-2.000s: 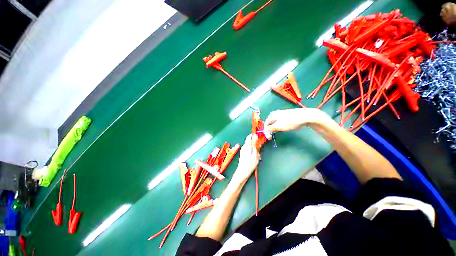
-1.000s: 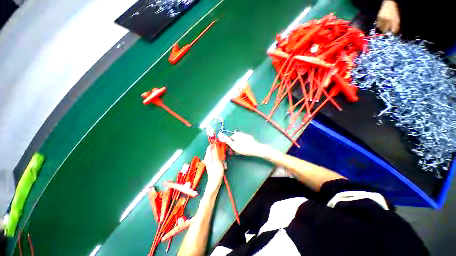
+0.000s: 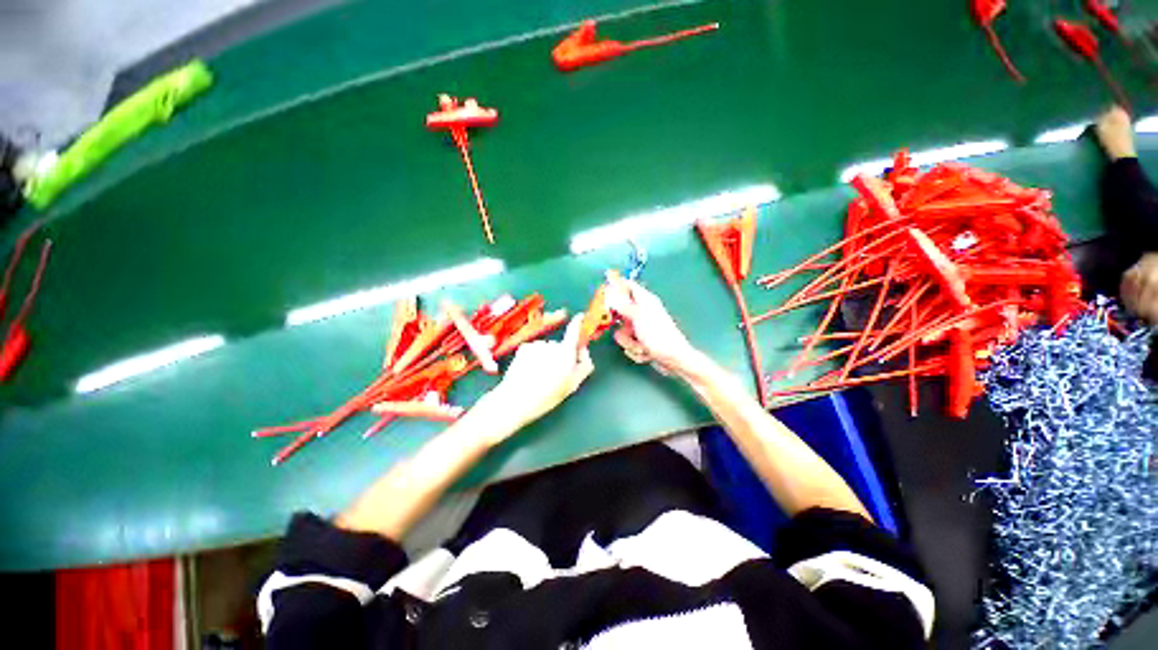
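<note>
My left hand [image 3: 540, 378] holds a red clamp [image 3: 596, 315] above the green bench edge. My right hand [image 3: 650, 333] is at the same clamp, its fingertips against the clamp's upper end. Small silvery-blue metal bits [image 3: 634, 263] show just beyond the right fingertips; whether they are held is not clear. The clamp's lead is hidden. A smaller group of red clamps [image 3: 438, 359] lies left of my hands, leads pointing left. A single clamp [image 3: 728, 244] lies just right of my hands, its lead towards me.
A large red clamp pile [image 3: 1003, 241] lies on the right, beside a silvery metal heap [image 3: 1079, 470] and a blue crate [image 3: 803, 464]. Single clamps [image 3: 462, 117] lie on the green belt [image 3: 343, 165]. A lime-green bundle [image 3: 121, 131] is far left. Another person's hand [image 3: 1115, 132] is far right.
The view has turned, so the bench now runs more level across it. Both hands remain together at the clamp. Another person's hand now reaches over the bench at the far right.
</note>
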